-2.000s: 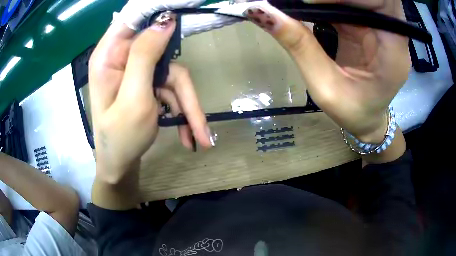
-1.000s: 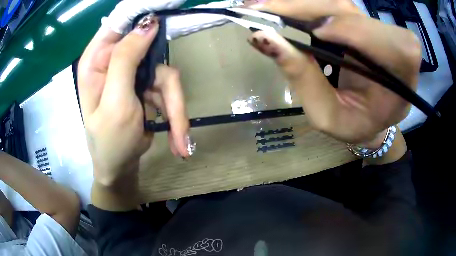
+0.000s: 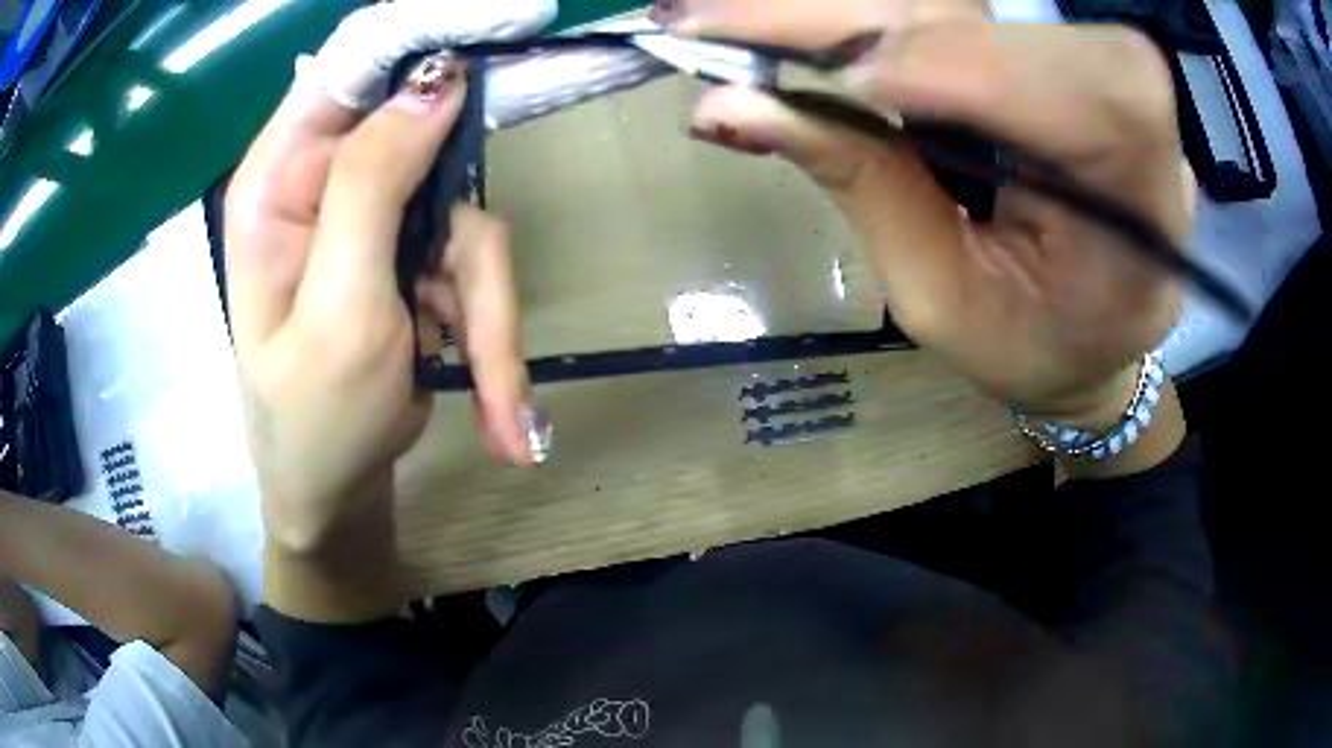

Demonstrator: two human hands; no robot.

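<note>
My left hand (image 3: 329, 307), with white covering on a finger, grips the left end of a black housing frame (image 3: 657, 358) held over the board. The frame's lower rail shows; its right end is mostly hidden behind my right hand. My right hand (image 3: 964, 219) holds tweezers (image 3: 1066, 183) like a pen, black handles pointing right, pale tips at the frame's upper rail. The tips are blurred; whether they hold a strip I cannot tell. Several dark notched strips (image 3: 798, 409) lie in rows below the frame, near a shiny clear sheet (image 3: 716, 316).
Brown board (image 3: 628, 512) lies under my hands. Black frames lie at the right (image 3: 1234, 124) and far left (image 3: 37, 409) on white surfaces. A neighbour's arm (image 3: 132, 563) is at lower left, below a column of dark strips (image 3: 126, 490). The green bench (image 3: 132, 190) is upper left.
The frame and my left hand have shifted slightly left since the first frame. My right hand has turned, and the tweezers now slope down to the right, tips near the upper rail.
</note>
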